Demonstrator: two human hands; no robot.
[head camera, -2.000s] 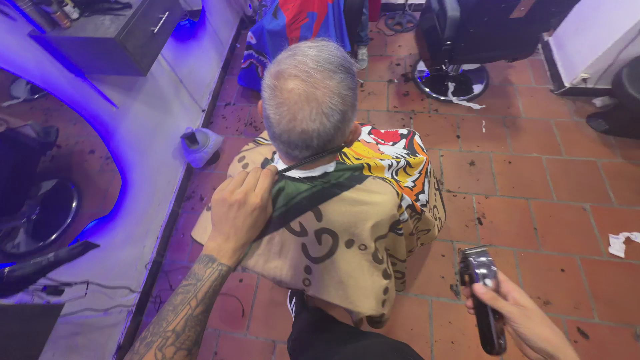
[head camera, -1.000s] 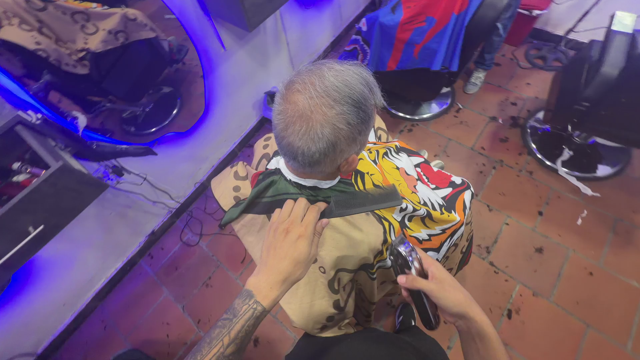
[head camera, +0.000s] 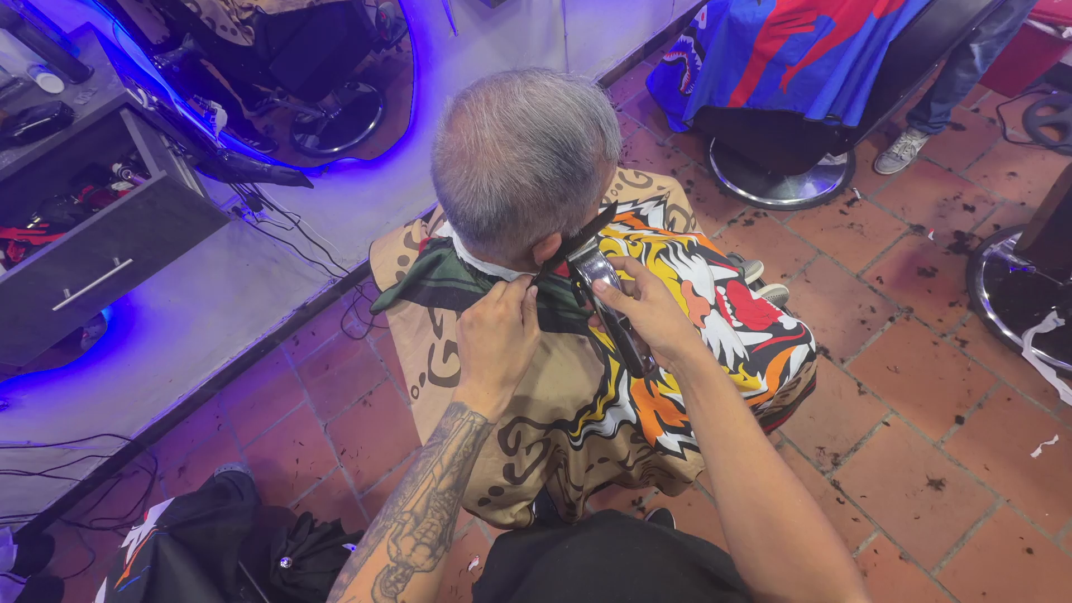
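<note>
A seated person's head with short grey hair (head camera: 523, 159) is before me, seen from behind. A patterned barber cape (head camera: 578, 402) with a tiger print covers the body, with a white neck strip (head camera: 481, 258) and a dark green cloth (head camera: 427, 276) at the neck. My left hand (head camera: 500, 335) grips a black comb (head camera: 596, 228), its blade slanting up beside the ear on the right. My right hand (head camera: 645, 310) holds a hair clipper (head camera: 610, 306) with a chrome-like body, its head against or very near the comb. Whether they touch is unclear.
An open drawer (head camera: 109, 260) with tools and a wall mirror (head camera: 352, 84) stand at left, with loose cables (head camera: 293, 226) below. Another caped person (head camera: 779, 67) sits at upper right near a chair base (head camera: 783, 180). Hair clippings and paper scraps lie on the tiled floor (head camera: 930, 435). A dark bag or cloth (head camera: 218, 536) is at lower left.
My right hand has brought the clipper from the lower right up to the comb. The comb, level across the neck a second ago, now slants upward by the ear. The view has shifted.
</note>
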